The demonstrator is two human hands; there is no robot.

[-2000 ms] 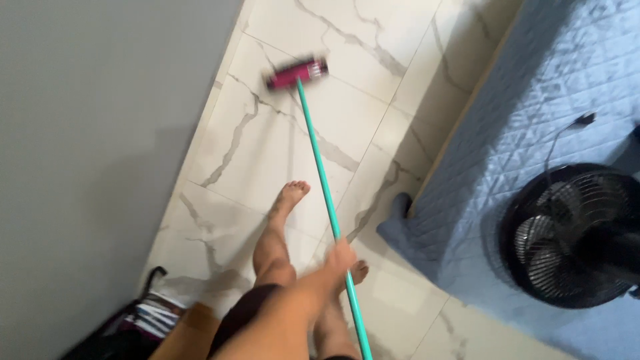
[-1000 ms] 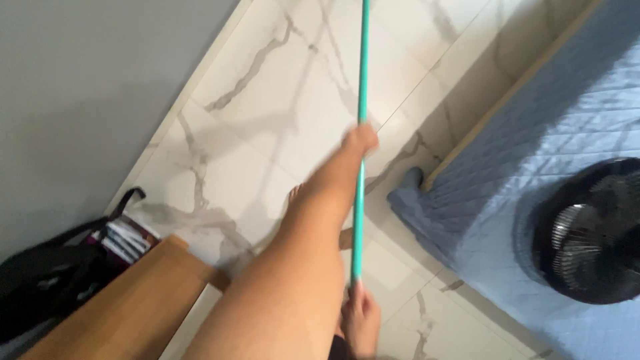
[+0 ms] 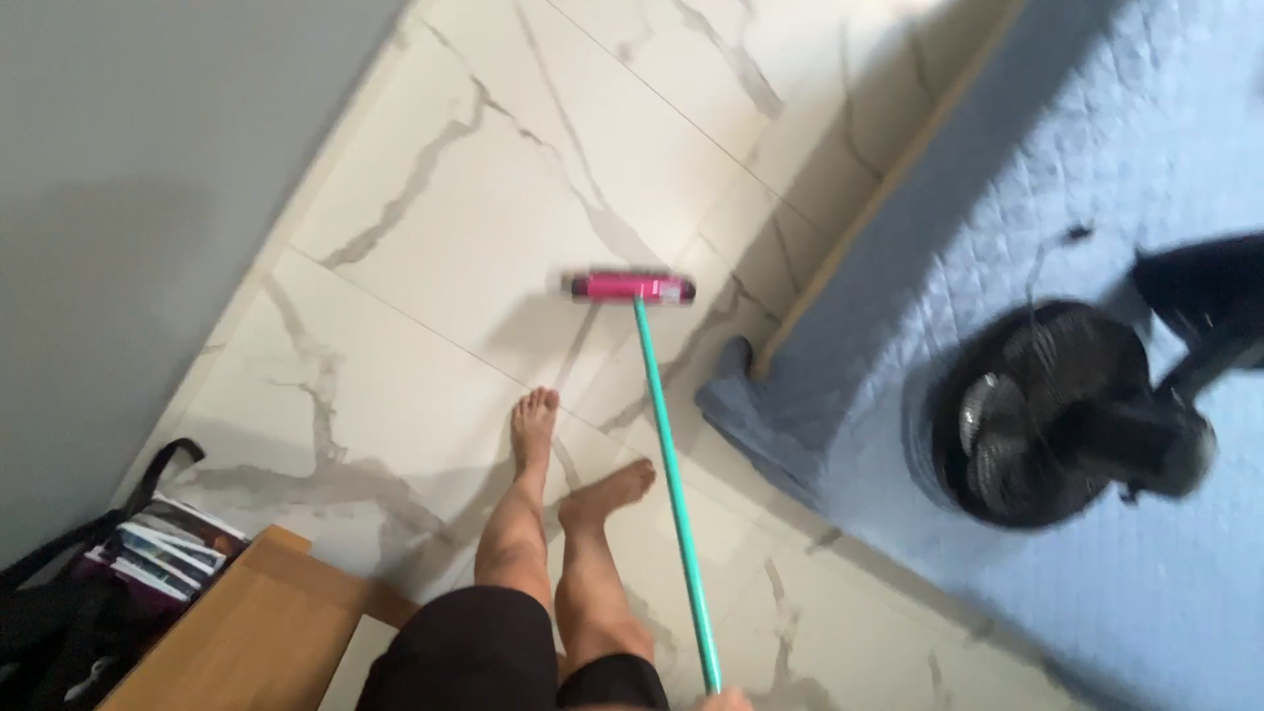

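A broom with a pink head (image 3: 632, 287) and a green handle (image 3: 673, 474) stands over the marbled tile floor in front of my bare feet. The head lies crosswise, its edges blurred. At the bottom edge, my left hand (image 3: 726, 700) is closed around the handle; only part of its fingers shows, and the rest is cut off. My right hand is out of the frame.
A bed with a blue quilted cover (image 3: 889, 395) is on the right, with a black fan (image 3: 1037, 415) over it. A grey wall (image 3: 148, 197) runs along the left. At lower left are a wooden furniture piece (image 3: 247, 622) and a black bag (image 3: 59, 632) beside booklets.
The broom head, out of view one second ago, is back in the frame, closer to my feet than two seconds ago. My left hand has moved down to the bottom edge; my right hand has left view.
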